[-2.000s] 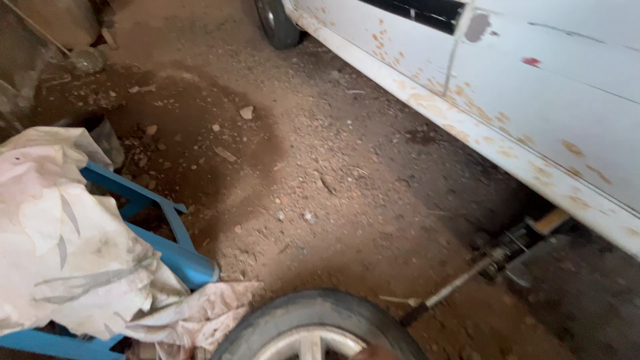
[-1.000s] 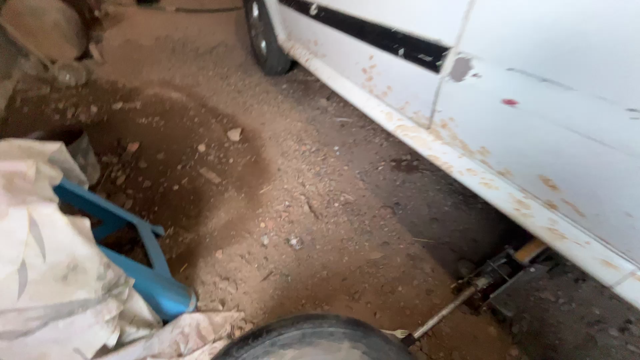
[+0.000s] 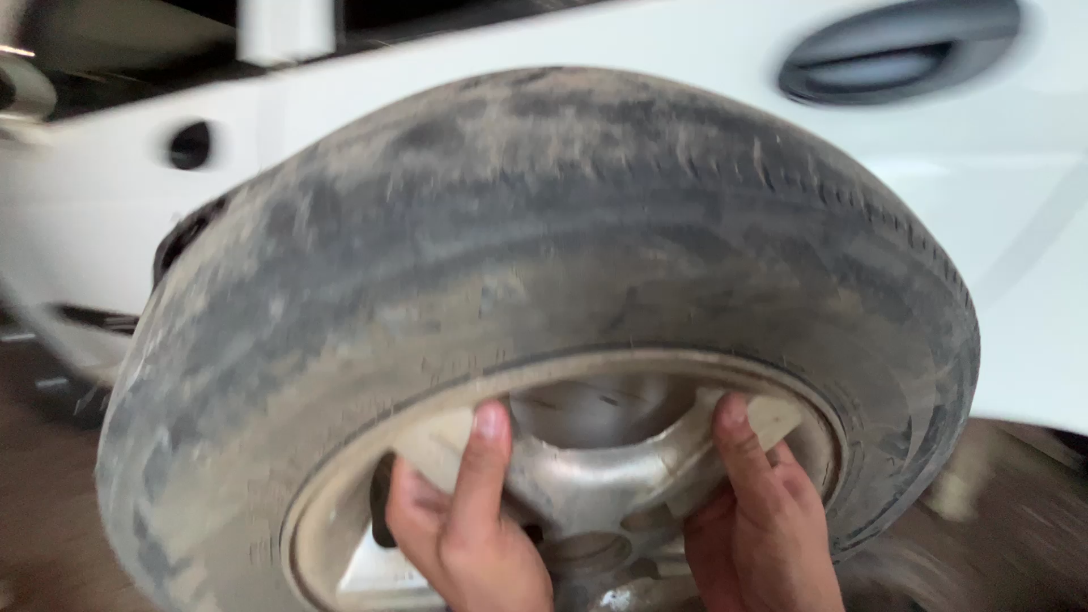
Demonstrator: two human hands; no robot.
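Note:
A dusty car wheel fills most of the head view, its worn black tire tilted around a dirty silver alloy rim. My left hand grips one spoke of the rim, the thumb lying on its face and the fingers passing into the opening beside it. On the right, my right hand holds another spoke the same way, thumb on top. Between the two thumbs a gap in the rim lets a pale surface show through. The fingertips behind the spokes are hidden.
Right behind the wheel stands a white car body with a dark door handle at the upper right. A round black opening shows in its panel at the left. Brown dirt ground lies at the lower left, blurred.
The wheel, low in the earlier frames, now stands large before the car's side, with both hands gripping its spokes. The view has swung strongly up to the car's side.

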